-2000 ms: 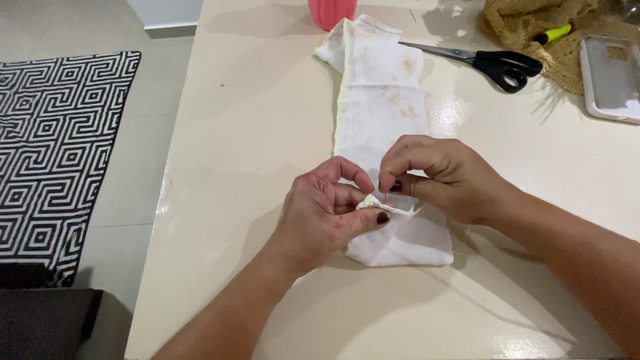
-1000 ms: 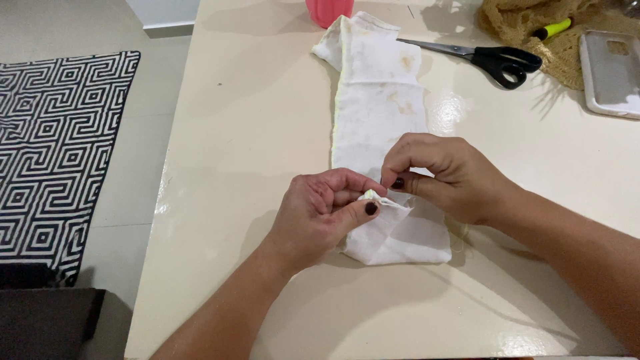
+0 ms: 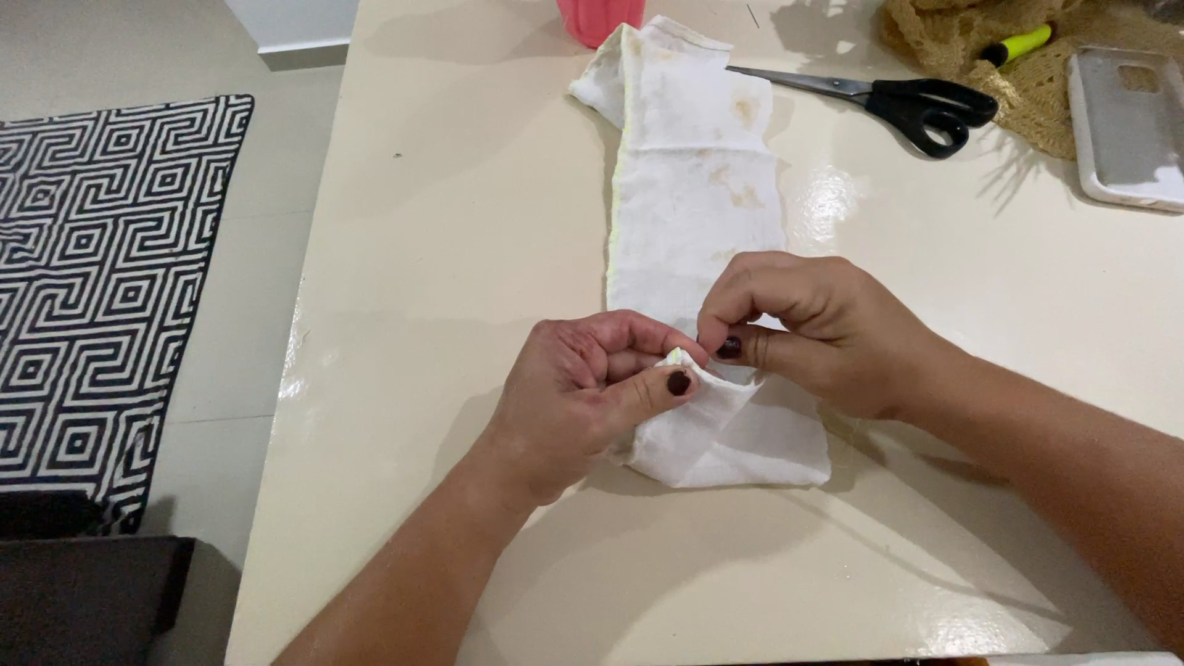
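Note:
A long white cloth with brownish stains and a yellow-green stitched edge lies lengthwise on the cream table. Near its lower end my left hand pinches a raised fold of the hem between thumb and fingers. My right hand is just to the right, thumb and index fingertip pressed together at the same fold. A thin dark tip, perhaps of a needle, shows at those fingertips; most of it is hidden. Black-handled scissors lie at the cloth's upper right, blade tips touching or very near its edge.
At the top stands a pink container. On the right are a tan openwork cloth, a yellow marker with a black end and a clear phone case. A thin dark needle-like piece lies near the top. A patterned rug covers floor at left.
Two seconds ago a thin needle-like piece stood up between the hands at the fold; now only a small tip shows. The hands have otherwise hardly moved.

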